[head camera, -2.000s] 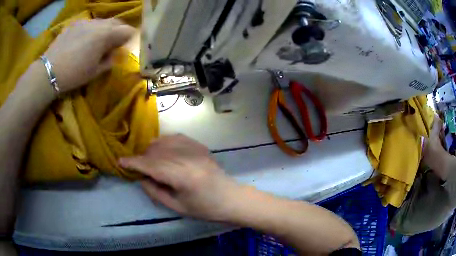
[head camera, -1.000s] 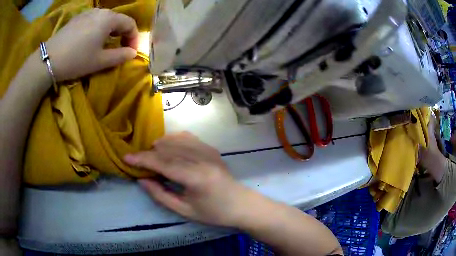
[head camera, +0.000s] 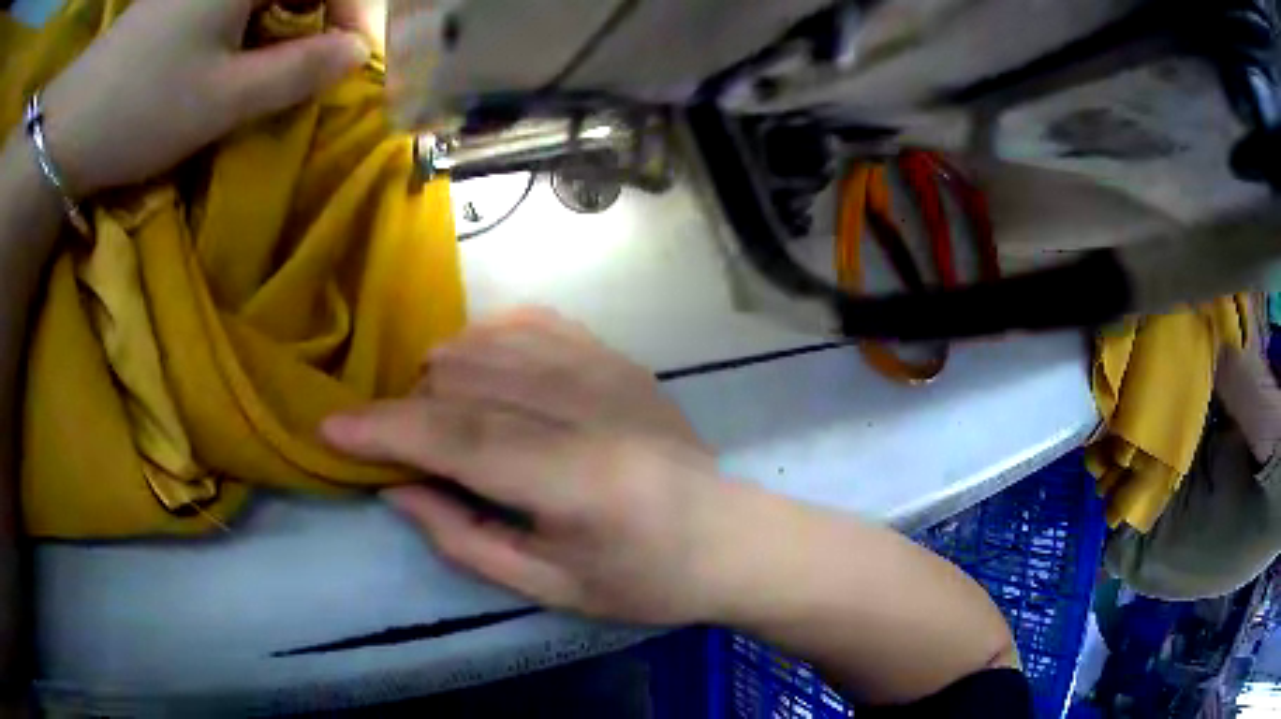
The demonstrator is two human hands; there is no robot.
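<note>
Mustard-yellow fabric (head camera: 281, 295) lies bunched on the white table, left of and under the lit presser foot (head camera: 438, 152) of the sewing machine (head camera: 604, 56). My left hand (head camera: 183, 84), with a metal bracelet on the wrist, holds the fabric at the upper left, beside the machine head. Its top is cut off by the frame edge. My right hand (head camera: 534, 450) pinches the near right edge of the fabric between thumb and fingers, in front of the foot. The needle tip is hidden.
Scissors with orange and red handles (head camera: 888, 232) lie under the machine arm, partly hidden by it. Yellow pieces (head camera: 1159, 407) hang over the right table end (head camera: 983, 436). A blue crate (head camera: 1033, 562) is below the table. Another person's arm (head camera: 1247, 407) shows at far right.
The view has shifted, so the machine head looms larger and covers more of the scissors. My left hand has moved towards the upper left of the picture. My right hand keeps its pinch.
</note>
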